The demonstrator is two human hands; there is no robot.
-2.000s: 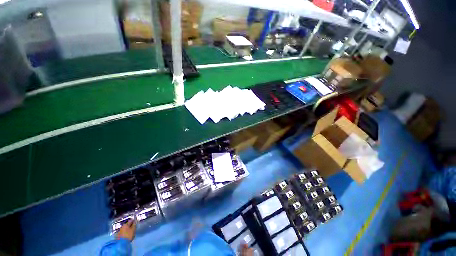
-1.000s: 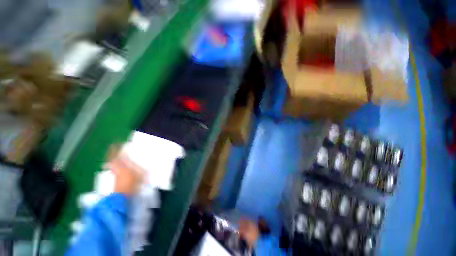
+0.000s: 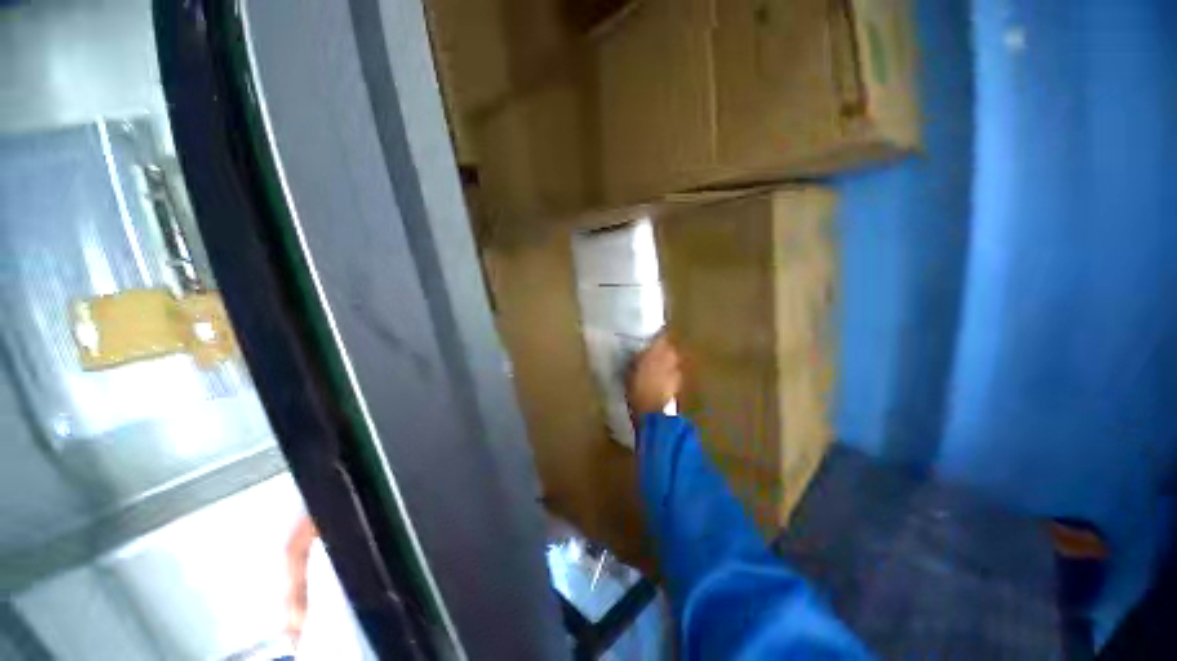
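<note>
My right hand (image 3: 656,376) reaches up from the lower right in a blue sleeve. Its fingers are at the lower right part of a white, strip-like thing (image 3: 622,294) with dark cross lines, which lies against a brown carton (image 3: 723,336). The blur hides whether the fingers grip it or only touch it. A small part of my left hand (image 3: 300,579) shows at the lower left, over a white surface (image 3: 213,568); the dark edge beside it covers the rest, so its hold cannot be told.
A grey panel or beam (image 3: 387,258) with a black edge crosses the left side. Another brown carton (image 3: 762,84) sits above. A dark grey block (image 3: 923,555) and clear plastic (image 3: 594,575) are at the bottom. Blue surface lies at right.
The view has swung away from the green bench and black trays to cartons close up. My right arm now extends far in, to the white thing. My left hand is mostly hidden.
</note>
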